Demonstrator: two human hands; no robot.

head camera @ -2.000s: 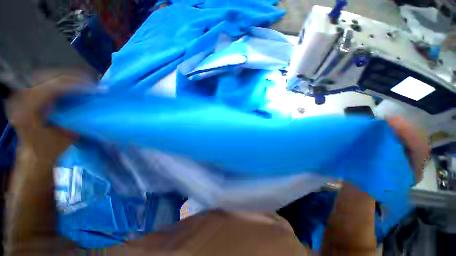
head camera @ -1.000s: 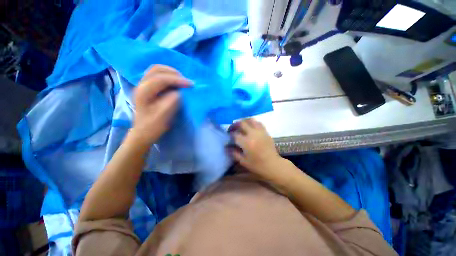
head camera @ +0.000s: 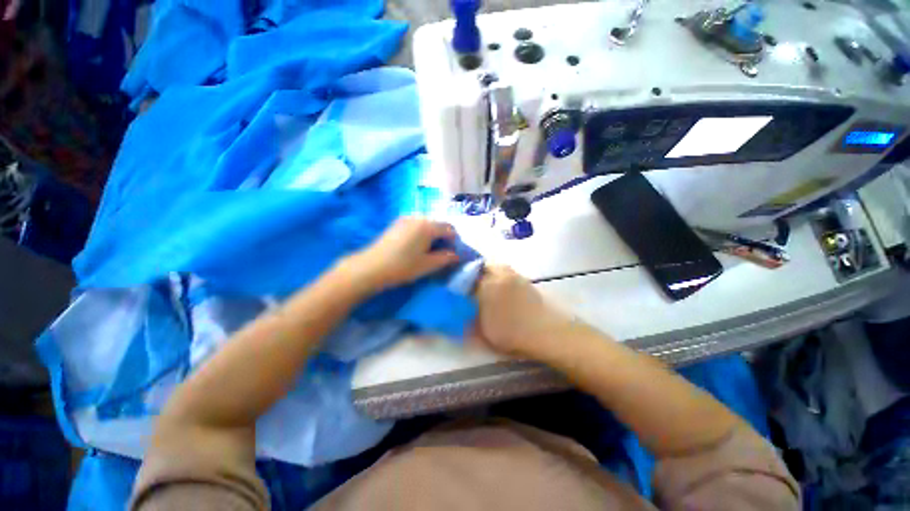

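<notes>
The bright blue garment piece (head camera: 229, 225) lies loose over the left of the table, its paler wrong side (head camera: 319, 414) hanging over the front edge. My left hand (head camera: 404, 255) pinches the cloth just in front of the sewing machine head. My right hand (head camera: 509, 309) is beside it, its fingertips at the same folded edge; they are partly hidden and slightly blurred. A small blue flap of cloth hangs between the hands. The white sewing machine (head camera: 449, 110) stands behind them, its needle area in lamp glare.
A black smartphone (head camera: 657, 235) lies on the machine bed. Slim metal and orange-brown tools (head camera: 753, 248) lie right of it, then a small-parts tray (head camera: 843, 243). A marked strip (head camera: 738, 329) runs along the table's front edge. More blue cloth is heaped at the back left.
The stretched cloth has come down onto the table. Both hands have moved close together near the machine head, holding the edge. The view has shifted, showing more of the machine.
</notes>
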